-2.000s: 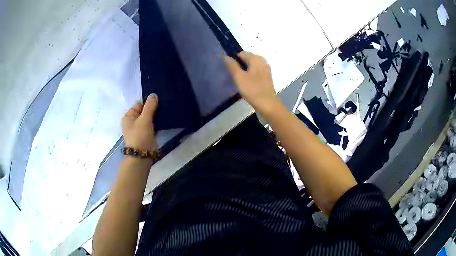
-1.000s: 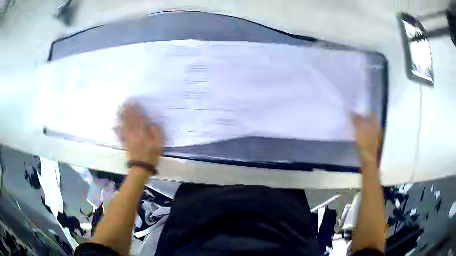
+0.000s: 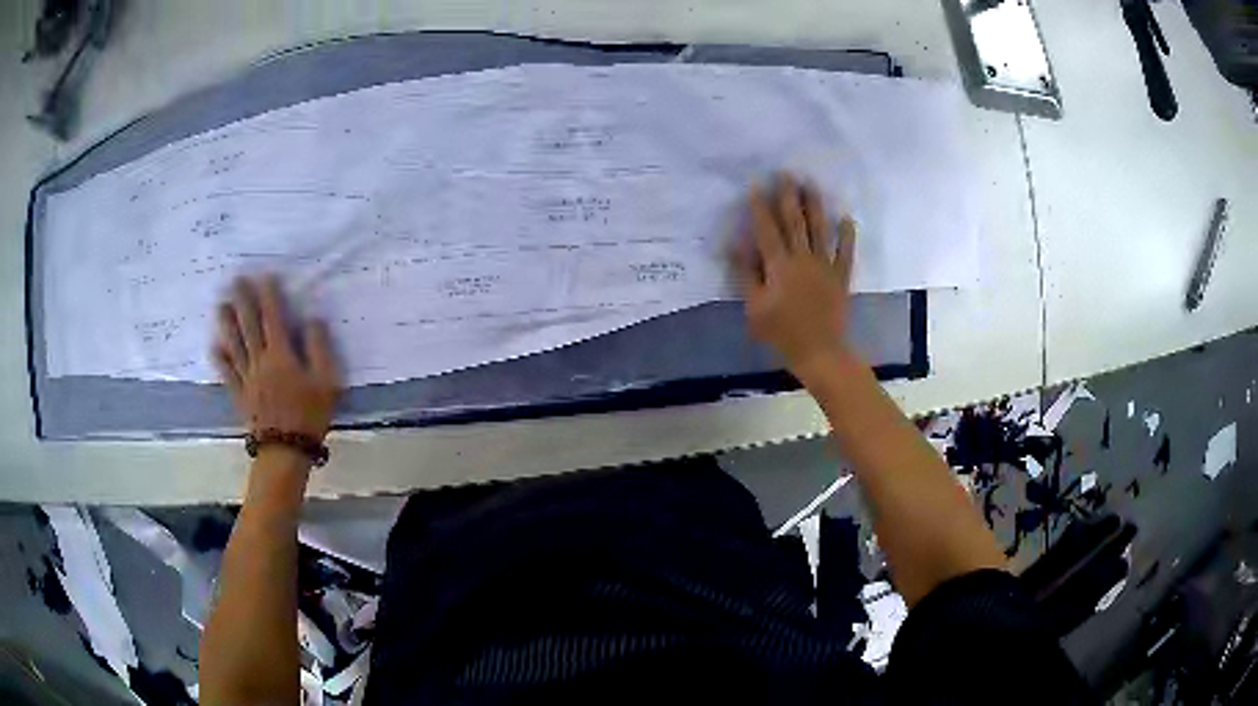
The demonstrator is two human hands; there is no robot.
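Observation:
A long white paper marker (image 3: 483, 207) with thin curved lines and small text lies on a grey fabric lay (image 3: 814, 331) with dark edges, on the off-white table. The paper reaches past the lay's right edge. My left hand (image 3: 276, 359) rests flat near the paper's lower left edge, fingers apart, holding nothing. My right hand (image 3: 797, 276) lies flat on the right part of the paper, fingers spread and slightly blurred, holding nothing.
A shiny metal base plate (image 3: 1010, 53) is at the top right, beside a black slim tool (image 3: 1148, 58). A thin grey pen-like tool (image 3: 1207, 254) lies further right. Dark metal clamps (image 3: 66, 69) stand top left. Scraps (image 3: 1000, 448) cover the floor.
Two seconds ago my hands held the lay's dark edges. Now the lay lies flat across the view, and both hands rest spread on the paper; the right hand has moved inward from the lay's right end.

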